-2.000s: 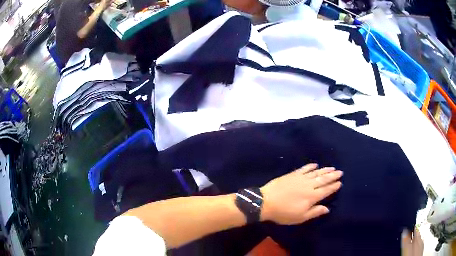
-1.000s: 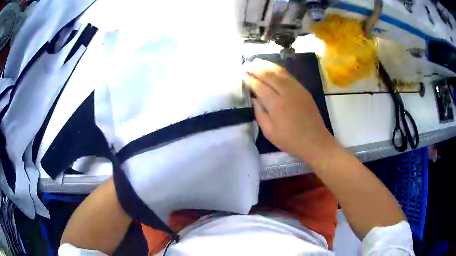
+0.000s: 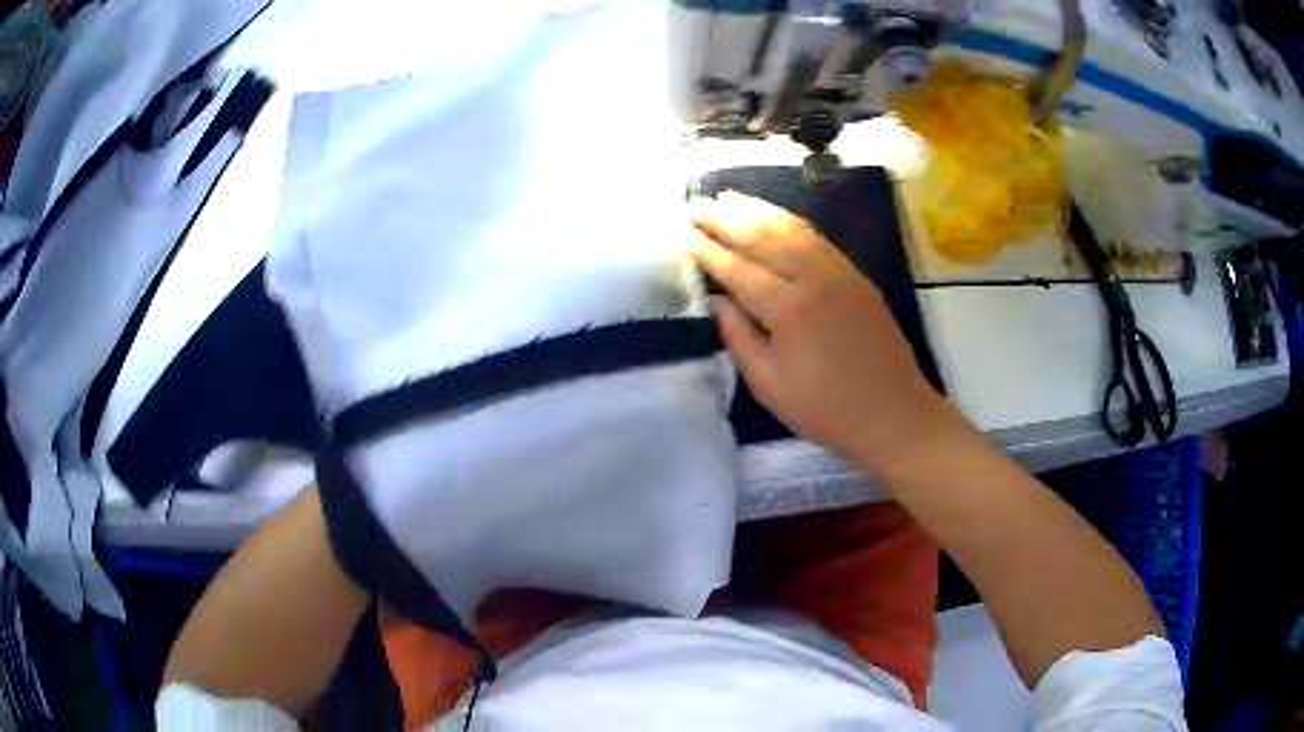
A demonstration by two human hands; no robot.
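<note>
A white garment panel [image 3: 472,215] with a narrow dark strip [image 3: 529,375] across it lies on the machine table and hangs over its front edge. A dark fabric piece [image 3: 858,215] lies to its right, under the machine head. My right hand [image 3: 801,315] rests on the dark piece at the panel's right edge, fingertips left of and below the machine's needle area [image 3: 818,143]. Whether it grips fabric cannot be told. My left forearm goes under the panel at lower left; the left hand is hidden by the fabric.
Yellow fluffy bundle [image 3: 987,172] beside the white sewing machine head [image 3: 1130,107]. Black-handled scissors [image 3: 1137,372] lie on the table [image 3: 1030,343] at right. Loose white and dark pieces [image 3: 86,272] are heaped at left. A blue basket [image 3: 1166,529] stands below the table.
The view has turned from the wide table and spread dark panel to the machine. Since one second ago, the hand and panel look nearly the same, with only a slight shift in view.
</note>
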